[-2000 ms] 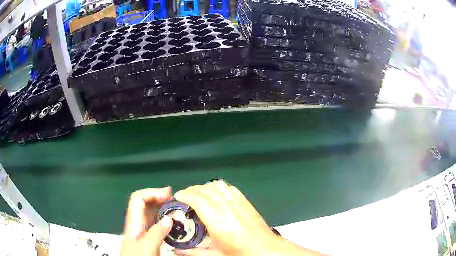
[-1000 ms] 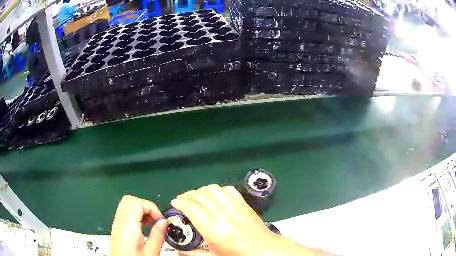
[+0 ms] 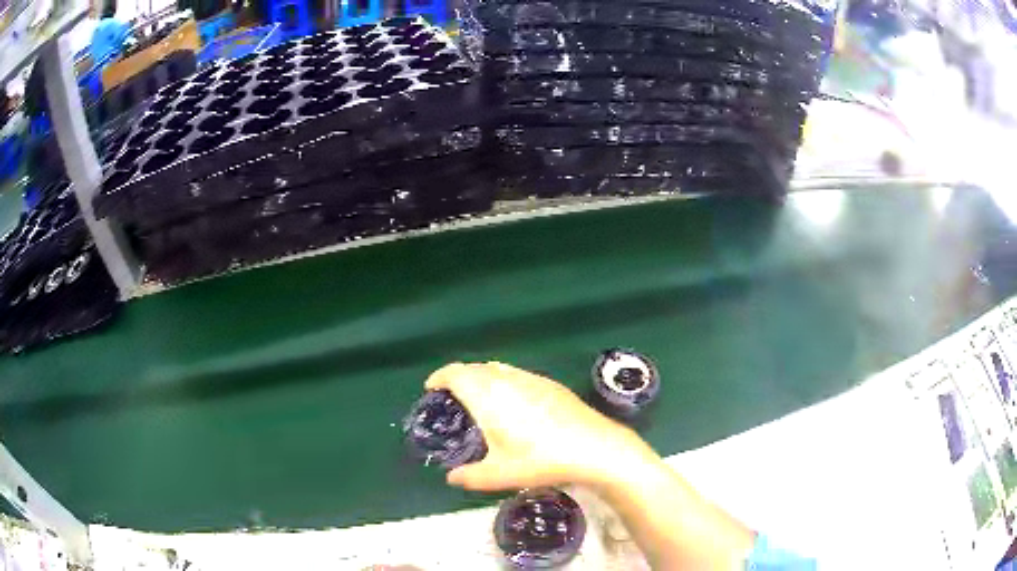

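My right hand (image 3: 519, 429) reaches in from the lower right with its fingers and thumb around a black cylindrical unit (image 3: 444, 429) at the belt. The unit's end looks dark and blurred. A second unit (image 3: 625, 379), with a pale ring and dark centre, stands on the green belt to the right of my hand. A third round black unit (image 3: 540, 529) is on the white ledge below my right wrist, its end dark and glossy. Only a small skin-toned sliver shows at the bottom edge, perhaps my left hand; its state cannot be told.
The green conveyor belt (image 3: 268, 446) runs across the view. Stacks of black blister trays (image 3: 335, 156) stand behind it, taller at the right (image 3: 636, 100). A pale metal post (image 3: 84, 167) rises at left. The near ledge (image 3: 781, 480) is white, with printed sheets (image 3: 970, 413) at right.
My hands have parted. My right hand has moved forward over the belt with a unit; my left has dropped almost out of view. The ledge unit now shows fully. The view has shifted.
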